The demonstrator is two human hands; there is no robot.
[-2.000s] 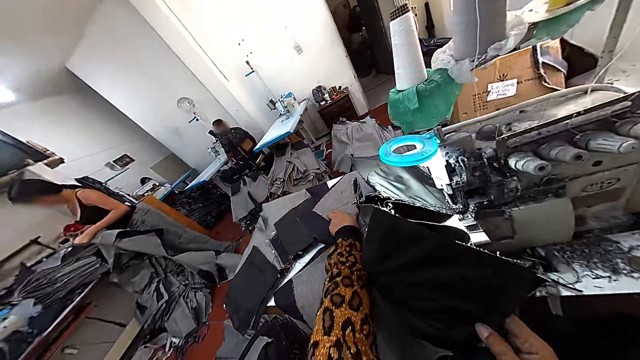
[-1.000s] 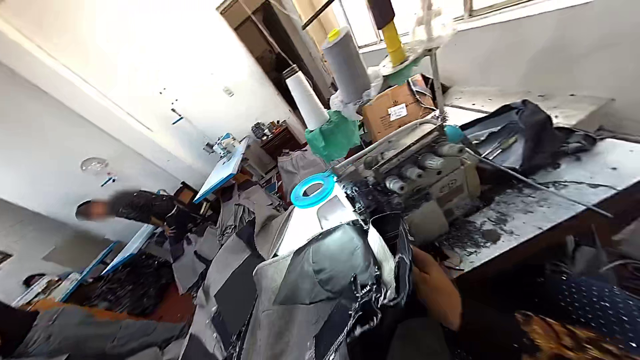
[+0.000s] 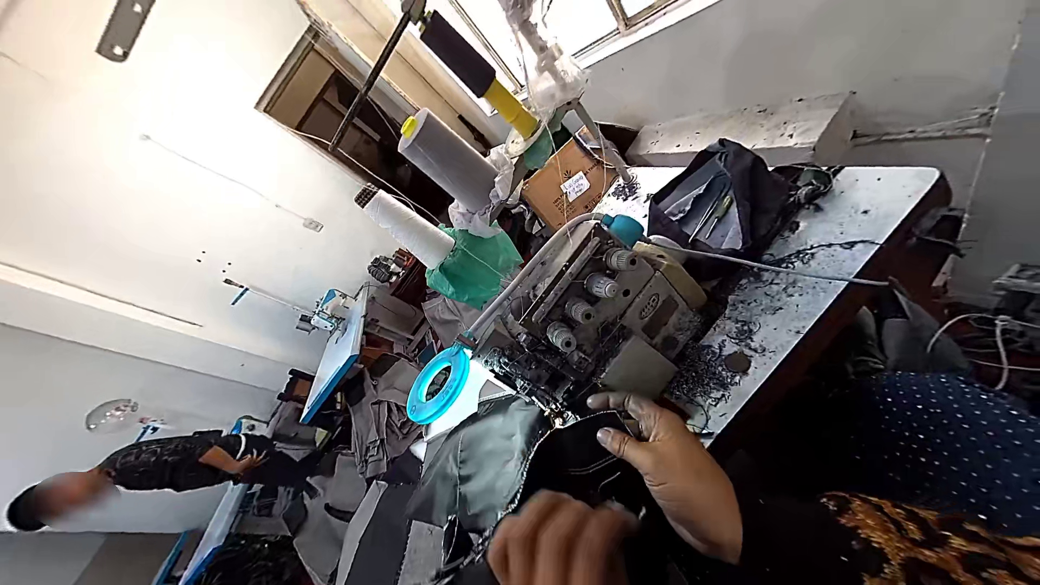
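My right hand (image 3: 678, 467) holds the edge of a dark fabric piece (image 3: 581, 451) with pale stitching, thumb and forefinger at its upper edge. That edge lies by the needle area of an overlock sewing machine (image 3: 601, 301). My left hand (image 3: 561, 540), blurred and with bent fingers, is over the lower part of the dark cloth; its fingertips and any grip are unclear. Grey shiny fabric (image 3: 483, 459) spreads left of the needle area. A blue ring-shaped lamp (image 3: 439, 385) is beside the machine's left end.
Thread cones, including a white one (image 3: 410, 231), stand behind the machine near a cardboard box (image 3: 569, 187). Lint and a dark cloth bundle (image 3: 723, 203) lie on the white table (image 3: 877, 199). Grey fabric pieces (image 3: 325, 520) pile up at left. Another person (image 3: 175, 461) is farther off.
The view has swung right and tilted. My right hand has come from the cloth's lower corner to near the needle area. My left hand, on the fabric left of the machine two seconds ago, is now lower.
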